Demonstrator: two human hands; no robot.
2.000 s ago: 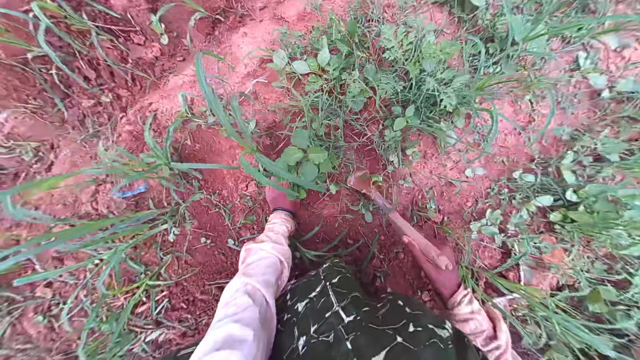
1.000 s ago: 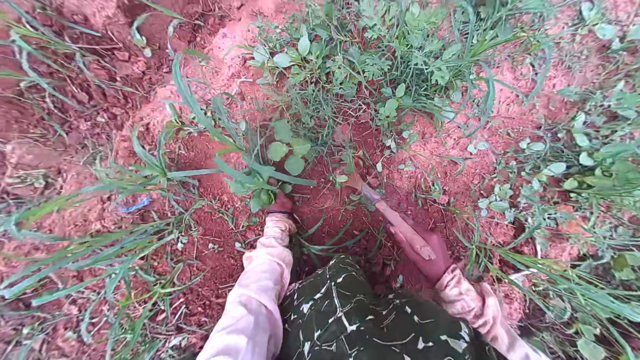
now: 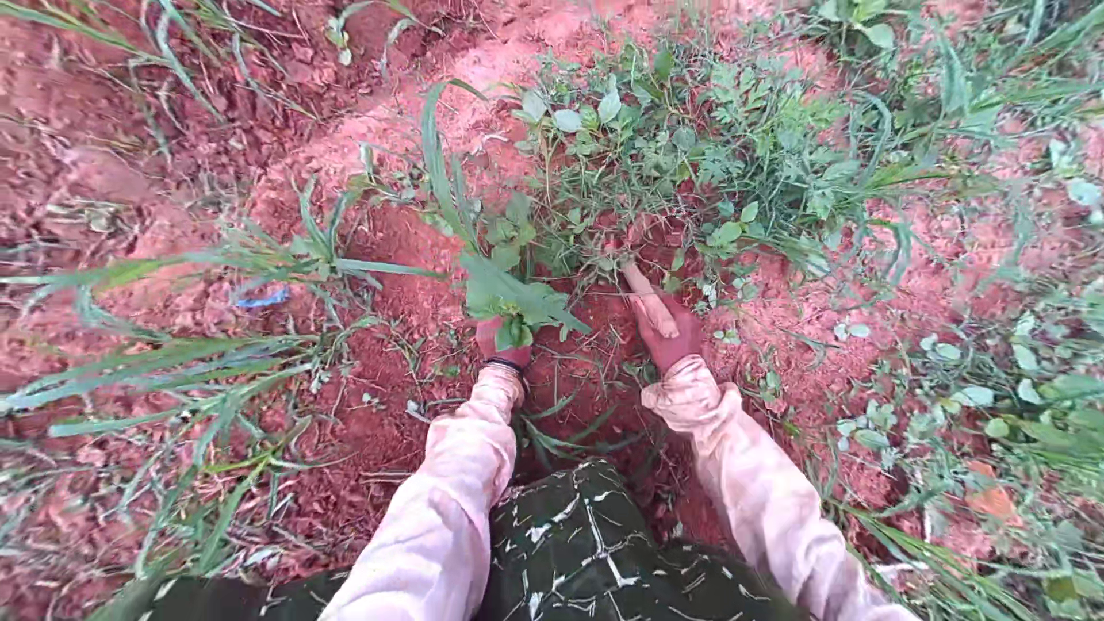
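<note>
Just left of centre, my left hand (image 3: 504, 338) is closed around a bunch of green weeds (image 3: 517, 302), whose broad leaves and long grass blades cover most of the fingers. My right hand (image 3: 673, 335) grips the wooden handle (image 3: 649, 302) of a hand tool. The handle slants up and to the left, and its far end is hidden at the base of a leafy weed clump (image 3: 673, 164). Reddish soil (image 3: 595, 345) lies between the two hands.
Long grass blades (image 3: 198, 362) spread over the soil at the left, near a small blue scrap (image 3: 263, 298). More low weeds (image 3: 975, 397) grow at the right. Patterned dark green cloth (image 3: 595, 552) covers my lap at the bottom.
My right hand has moved up and to the left with the tool, nearer the weed clump. My left hand still holds leafy weeds.
</note>
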